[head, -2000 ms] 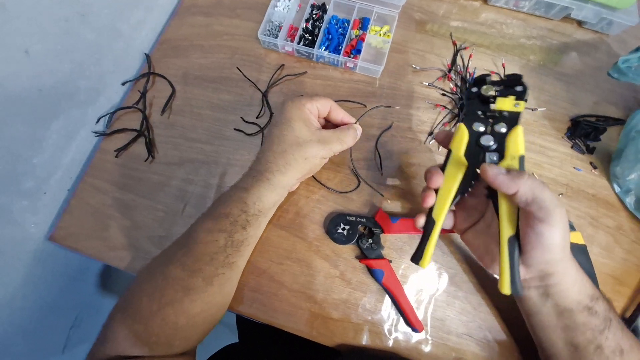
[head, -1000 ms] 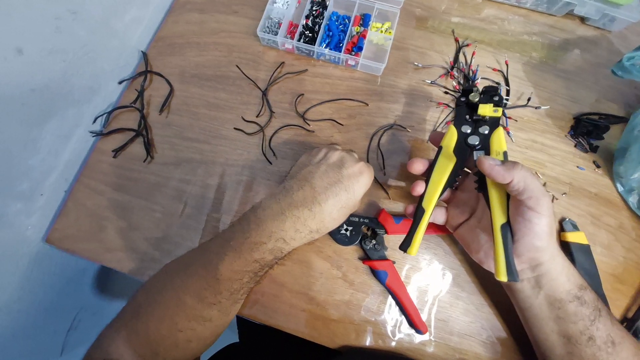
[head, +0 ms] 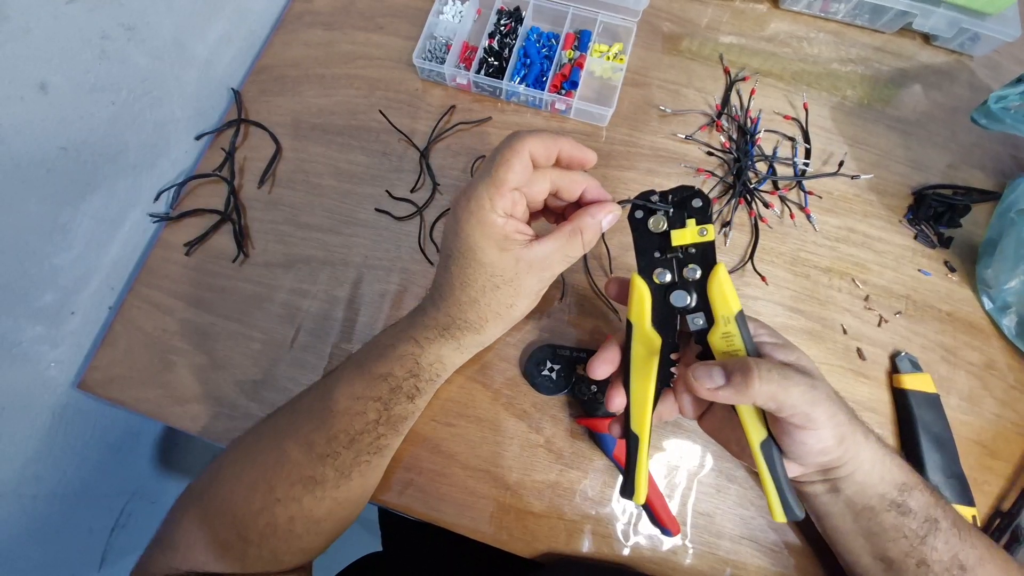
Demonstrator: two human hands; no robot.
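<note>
My left hand (head: pixel 532 216) pinches a short black wire (head: pixel 636 203) between thumb and fingertips. The wire's end lies at the jaws of an automatic wire stripper (head: pixel 676 240) with yellow and black handles, which are spread apart. My right hand (head: pixel 744 392) holds this stripper upright by its handles. Under it, partly hidden, lies a ferrule crimper (head: pixel 560 372) with red and blue handles. More loose black wires (head: pixel 596 280) lie behind and beside my left hand. Right of the stripper's head is a pile of wires with crimped ferrules (head: pixel 748 152), mostly red.
A clear compartment box (head: pixel 592 108) of coloured ferrules stands at the back. Black wires lie in groups at the far left (head: pixel 232 184) and centre left (head: pixel 424 168). On the right are a utility knife (head: pixel 932 440), a black cable bundle (head: pixel 936 216), small scraps and a teal plastic bag (head: pixel 1004 256).
My left hand has moved from the loose wires up to the stripper's jaws, now with a black wire in its fingertips. My right hand still holds the stripper.
</note>
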